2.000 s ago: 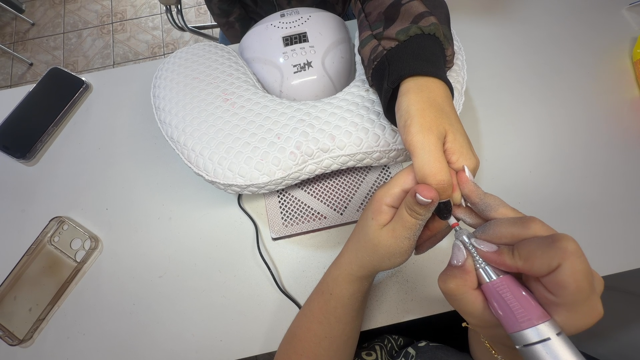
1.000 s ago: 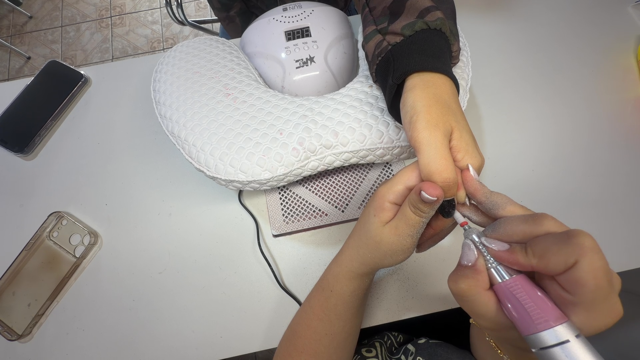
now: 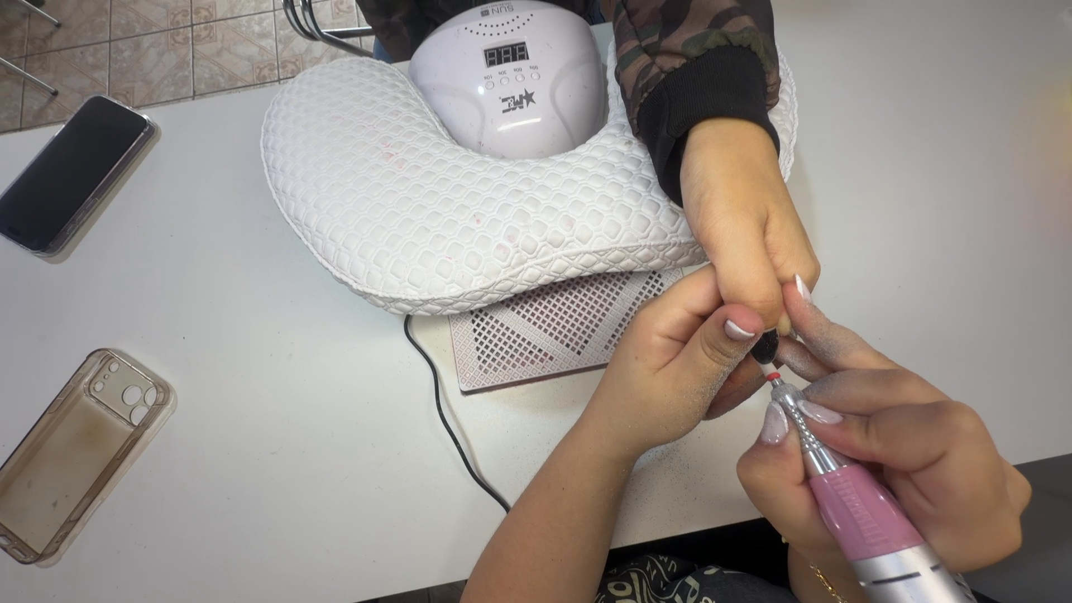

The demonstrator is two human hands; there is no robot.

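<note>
My left hand (image 3: 678, 360) holds a finger of another person's hand (image 3: 745, 218), pinched between my thumb and fingers. That finger bears a dark nail (image 3: 765, 346). In my right hand (image 3: 904, 452) is a pink and silver electric nail drill (image 3: 863, 511), gripped like a pen. Its bit, with a red band, meets or nearly meets the dark nail; exact contact cannot be told. My right index finger rests by the other person's fingertips. Pale dust coats my fingers. The other person's wrist, in a camouflage sleeve with a black cuff (image 3: 712, 100), lies over a white quilted cushion (image 3: 469, 218).
A white nail lamp (image 3: 511, 84) sits in the cushion's curve. Under the cushion's near edge lies a perforated dust collector (image 3: 561, 335), with a black cable (image 3: 444, 419) beside it. At the left are a phone (image 3: 71, 176) and a clear phone case (image 3: 79, 461) on the white table (image 3: 276, 419).
My right hand and the drill have shifted slightly, staying at the dark nail. My left hand keeps its hold on the other person's finger.
</note>
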